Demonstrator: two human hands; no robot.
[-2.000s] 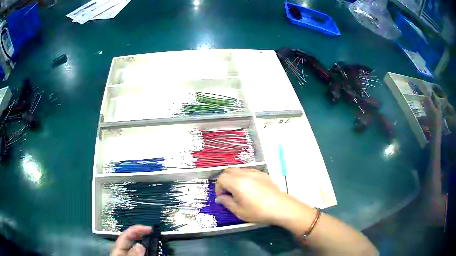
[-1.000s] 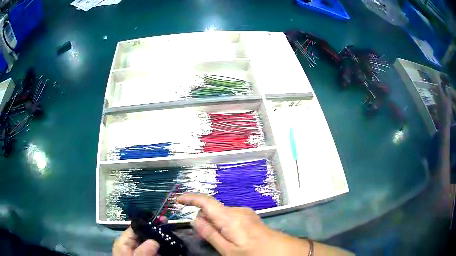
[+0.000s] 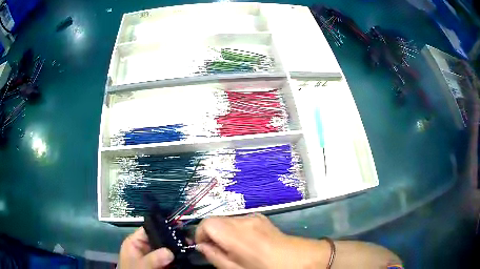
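Note:
My left hand (image 3: 145, 252) holds a black connector housing (image 3: 160, 231) at the bottom of the view, in front of the tray's near wall. Several red and dark wires stick up from the housing. My right hand (image 3: 237, 239) is against the housing's right side, fingertips pinched together; a wire between them is too small to make out. The off-white divided tray (image 3: 337, 199) holds black wires (image 3: 163, 173), purple wires (image 3: 266, 176), red wires (image 3: 250, 113), blue wires (image 3: 153, 135) and green wires (image 3: 237, 60).
A slim turquoise-handled tool (image 3: 319, 122) lies in the tray's right compartment. Dark clumps of wired connectors lie at the right rear (image 3: 387, 50) and far left (image 3: 23, 84). A neighbouring tray (image 3: 437, 58) stands at the right edge. A small black piece (image 3: 64, 23) lies at the rear left.
My right hand has moved from the purple wires to the housing. The housing now stands more upright in my left hand, with wires showing. The view has tilted down, so the tray sits higher.

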